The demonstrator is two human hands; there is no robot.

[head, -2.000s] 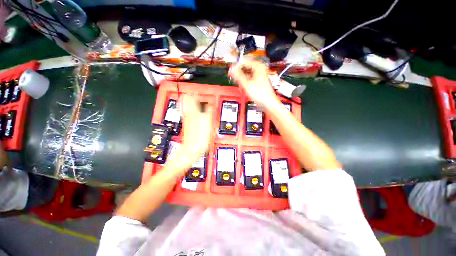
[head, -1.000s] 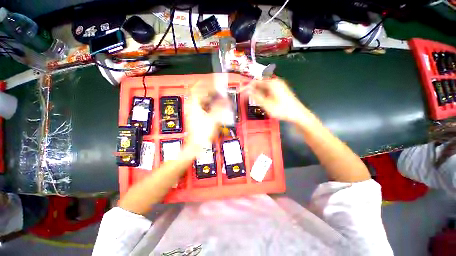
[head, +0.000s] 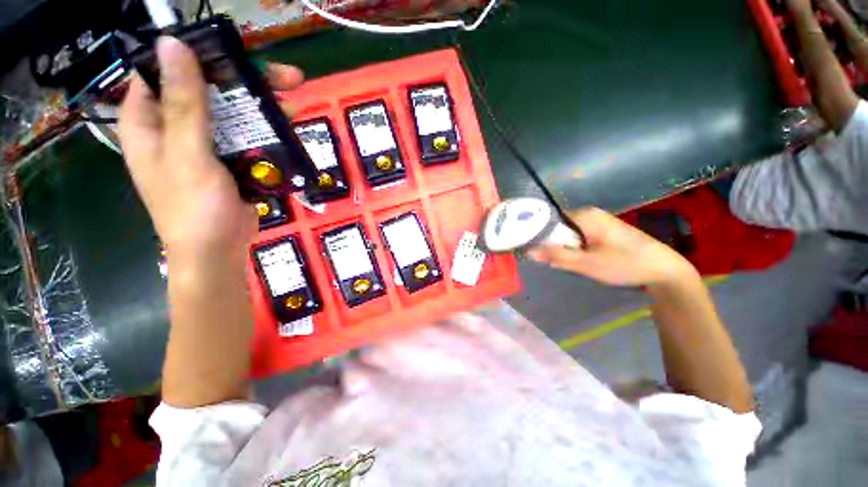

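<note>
My left hand (head: 186,181) holds a black mobile phone (head: 238,114) raised close to the camera at upper left, its white label and round yellow mark showing. A white plug or cable end is at the phone's top, by my fingers. My right hand (head: 609,249) grips a white-grey barcode scanner (head: 519,224), its head over the tray's right edge. The red-orange phone tray (head: 366,321) lies in front of me, holding several black phones in two rows. A white label slip (head: 467,259) lies in the bottom right pocket. My left hand and the raised phone hide the tray's left part.
The dark green bench (head: 609,105) runs behind and beside the tray, with clear tape (head: 48,323) at left. A white cable (head: 400,24) loops at the top. Another person's arm (head: 823,71) reaches to a red tray (head: 776,48) at upper right. Red stools stand below.
My left hand has lifted a phone toward the camera. My right hand has moved from the tray's back to its right side and now holds the scanner. The view has shifted and tilted.
</note>
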